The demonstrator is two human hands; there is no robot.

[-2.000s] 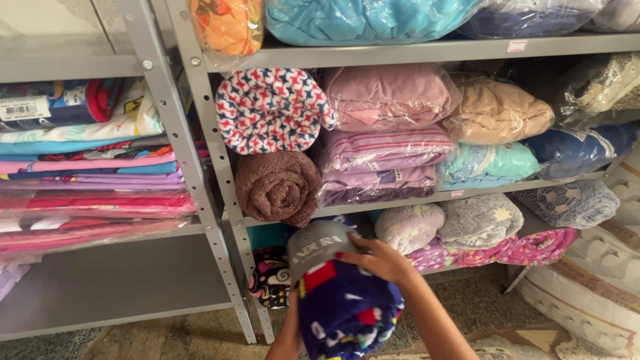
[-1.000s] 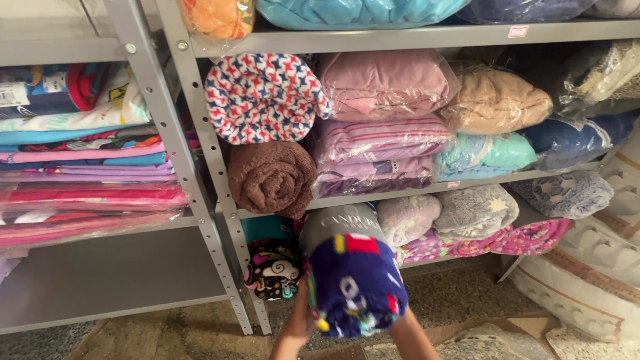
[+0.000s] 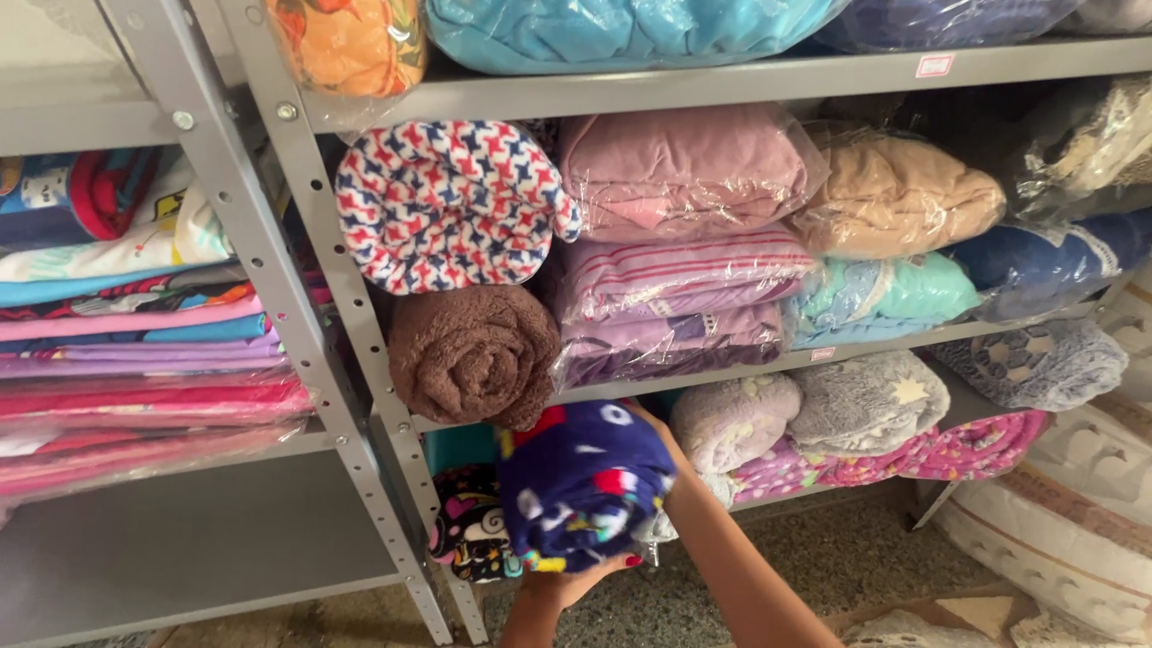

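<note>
A rolled navy fleece blanket with a colourful pattern (image 3: 585,486) is held end-on at the lower shelf, below the brown rolled blanket (image 3: 472,355). Under the roll, my left hand (image 3: 576,580) supports it from below. My right hand (image 3: 661,432) lies against its upper right side, its fingers mostly hidden behind the roll. Beside the roll on the left is a black patterned rolled blanket (image 3: 472,526); to the right lies a pale fluffy rolled blanket (image 3: 736,421). Above the brown roll sits a red, white and blue rolled blanket (image 3: 450,207).
Grey metal shelf edges (image 3: 720,85) and a perforated upright (image 3: 315,225) frame the bedding. Plastic-wrapped pink bedding (image 3: 684,171) fills the middle shelf. Folded textiles (image 3: 135,333) are stacked on the left rack. Large wrapped items (image 3: 1062,504) stand at lower right.
The navy roll has moved toward the lower shelf, beneath the brown roll. Its grey printed band, visible earlier, is now hidden. My right hand has shifted from the roll's near side to its upper right.
</note>
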